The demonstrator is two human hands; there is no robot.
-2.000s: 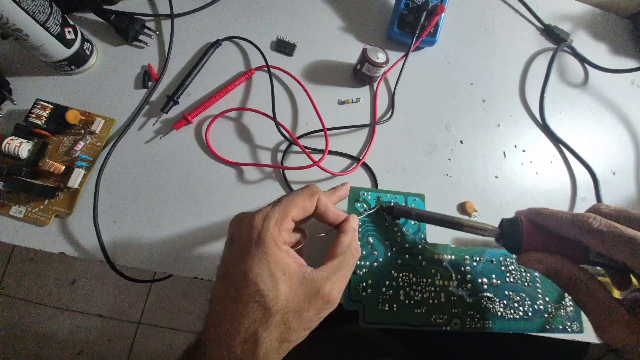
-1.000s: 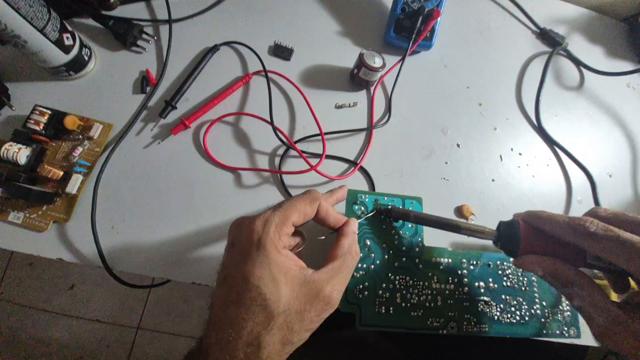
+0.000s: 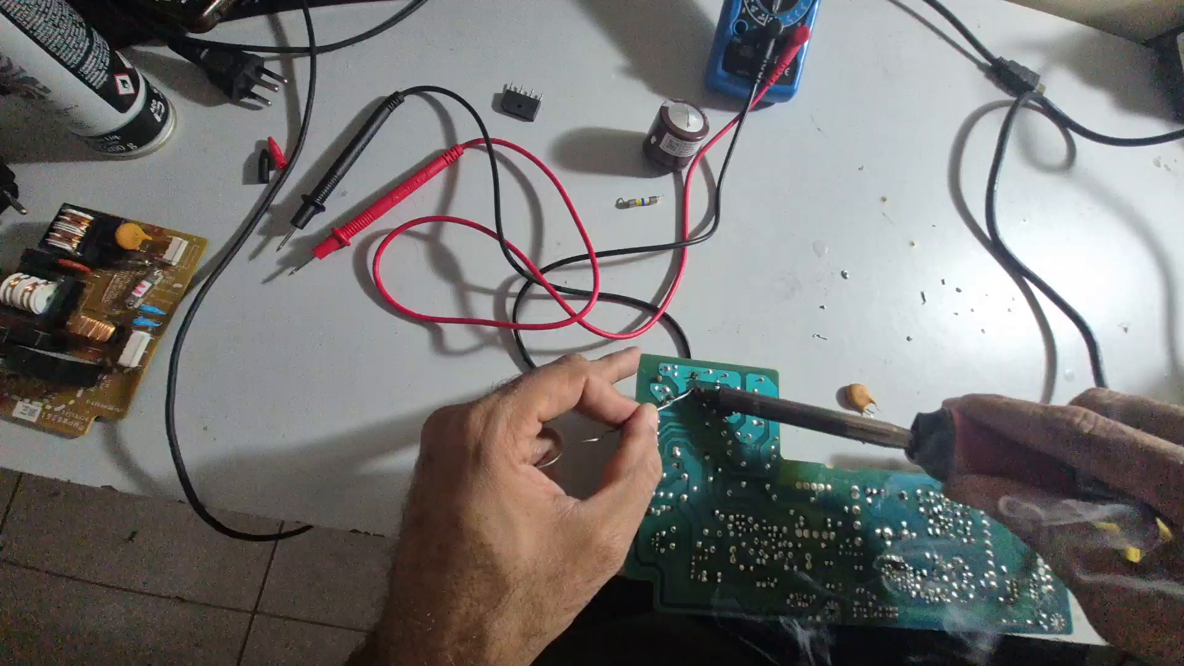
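A green circuit board (image 3: 740,518) lies solder side up at the table's front edge. Over its left end, my left hand (image 3: 536,490) pinches a thin solder wire (image 3: 673,401) between thumb and fingers. My right hand (image 3: 1073,490) grips a soldering iron (image 3: 823,416) by its dark red handle. The iron's tip and the wire's end meet at the upper left part of the board. Wisps of smoke drift over the board's lower right and my right hand. Just above the board sits an orange disc component (image 3: 859,398).
Red and black multimeter probes (image 3: 388,199) with looped leads lie behind my left hand, running to a blue multimeter (image 3: 786,79). A capacitor (image 3: 676,134), a resistor (image 3: 639,201) and a black component (image 3: 522,102) stand nearby. Left: a brown circuit board (image 3: 176,277), a spray can (image 3: 139,120), cables.
Smoke now shows over the board and my right hand. Both hands keep nearly the same place, with the iron and wire at the board's upper left.
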